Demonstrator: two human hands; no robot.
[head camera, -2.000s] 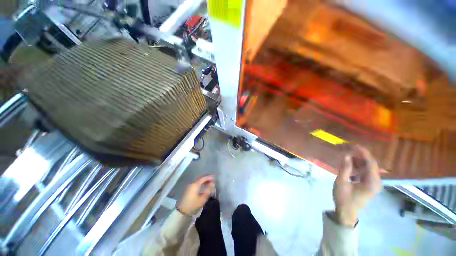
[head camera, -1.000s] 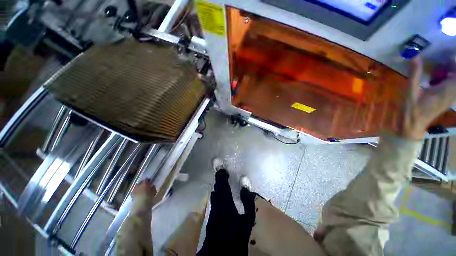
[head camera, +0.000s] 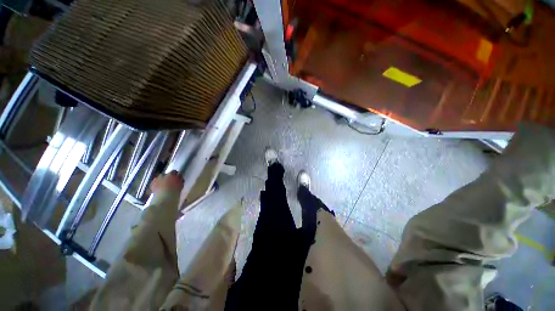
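The blank stack (head camera: 146, 61), a ribbed brown block of carton edges, lies on the magazine frame (head camera: 204, 146) at the upper left. My left hand (head camera: 167, 182) is small and partly blurred at the frame's near side rail, below the stack. Its fingers look bent, but I cannot tell whether they grip the rail. My right hand is out of the picture; only its beige sleeve (head camera: 462, 212) shows, reaching to the right edge.
The orange-brown safety door (head camera: 353, 54) with a yellow label is at the upper right. A wide shiny side guide (head camera: 58, 164) crosses the rods at left. A black fitting (head camera: 298, 98) and a cable are low by the machine. My legs and shoes stand on the speckled floor (head camera: 341, 164).
The view has shifted down, so the touch screen and buttons have left it. My right hand, raised by the buttons before, has left the picture. My left hand stays by the rail.
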